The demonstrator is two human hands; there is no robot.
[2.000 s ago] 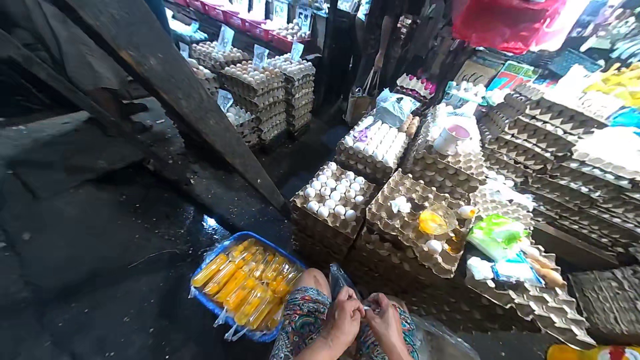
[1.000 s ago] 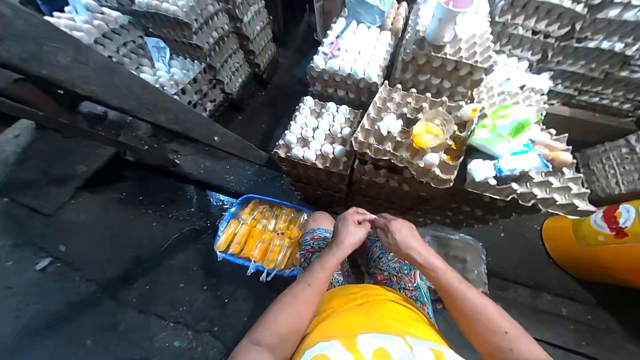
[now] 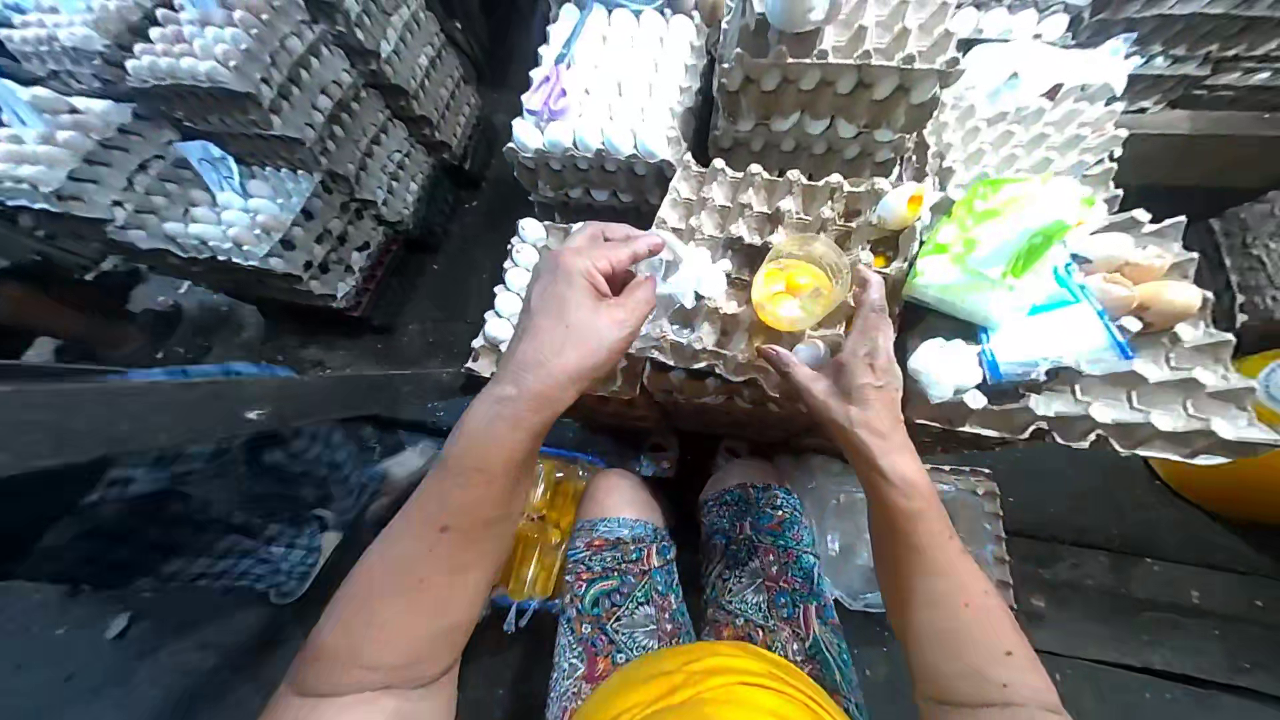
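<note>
My left hand [image 3: 590, 305] holds a small clear plastic bag [image 3: 665, 265] between thumb and fingertips, above the near left part of a paper-pulp egg tray [image 3: 715, 205]. On that tray stands a clear plastic cup [image 3: 797, 282] with yellow egg yolk in it. Around the cup's right side my right hand [image 3: 850, 360] is spread, thumb and fingers apart; whether it touches the cup is not plain. A white egg [image 3: 810, 352] lies just below the cup, by my right thumb. A cracked eggshell [image 3: 900, 205] with yolk on it sits at the tray's right.
White eggs [image 3: 512, 290] fill a tray at the left. A green-and-white plastic pack [image 3: 1000, 240] and brown eggshells [image 3: 1165, 300] lie on trays at the right. A blue basket [image 3: 575, 458] with bagged yellow liquid [image 3: 540, 530] is beside my knee. Stacked egg trays [image 3: 330, 130] stand far left.
Both hands were together above my lap and have moved forward and apart, the left to the tray's left side, the right beside the cup. The view has shifted closer over the trays.
</note>
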